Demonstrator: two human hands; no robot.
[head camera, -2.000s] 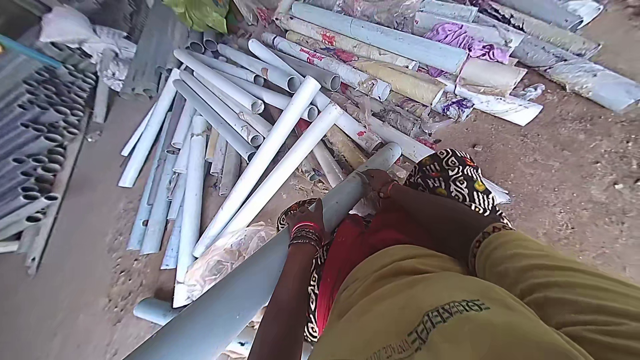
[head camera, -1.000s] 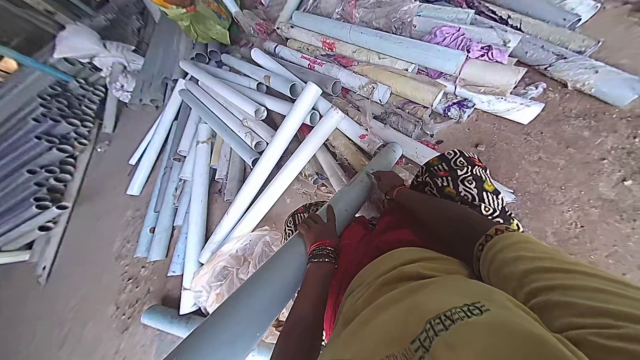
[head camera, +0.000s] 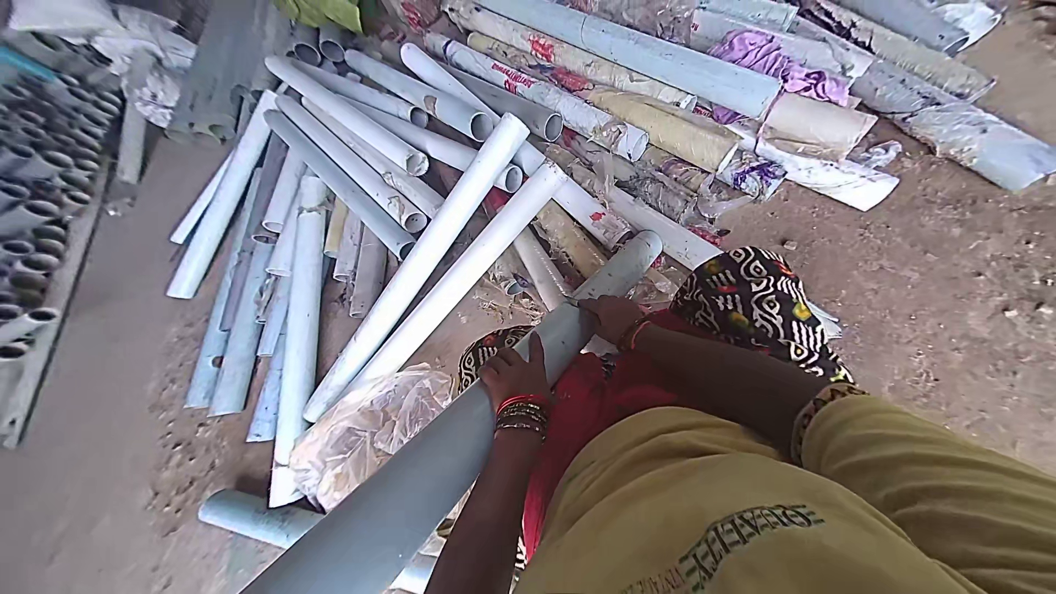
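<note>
A long grey plastic pipe (head camera: 412, 470) lies slantwise across my lap, its far end toward the pile. My left hand (head camera: 516, 375), with red and dark bangles at the wrist, rests on its upper side, thumb raised and fingers over the pipe. Farther up the pipe, my right hand (head camera: 612, 318) is curled at its right side; something small and thin may be at its fingertips, too blurred to name. Just beyond, two white pipes (head camera: 462, 276) lean over a heap of grey and white pipes (head camera: 346, 190). The near end of my pipe runs out of view.
Crumpled clear plastic (head camera: 371, 437) lies left of my pipe, near a short pale pipe (head camera: 256, 518) on the ground. Plastic-wrapped rolls (head camera: 643, 58) with a purple cloth (head camera: 771, 66) fill the back right. Stacked dark pipes (head camera: 41, 214) stand at the far left beside a long rail.
My left hand has shifted slightly up the pipe toward my right hand since the earliest frame. The right hand stays near the same part of the pipe.
</note>
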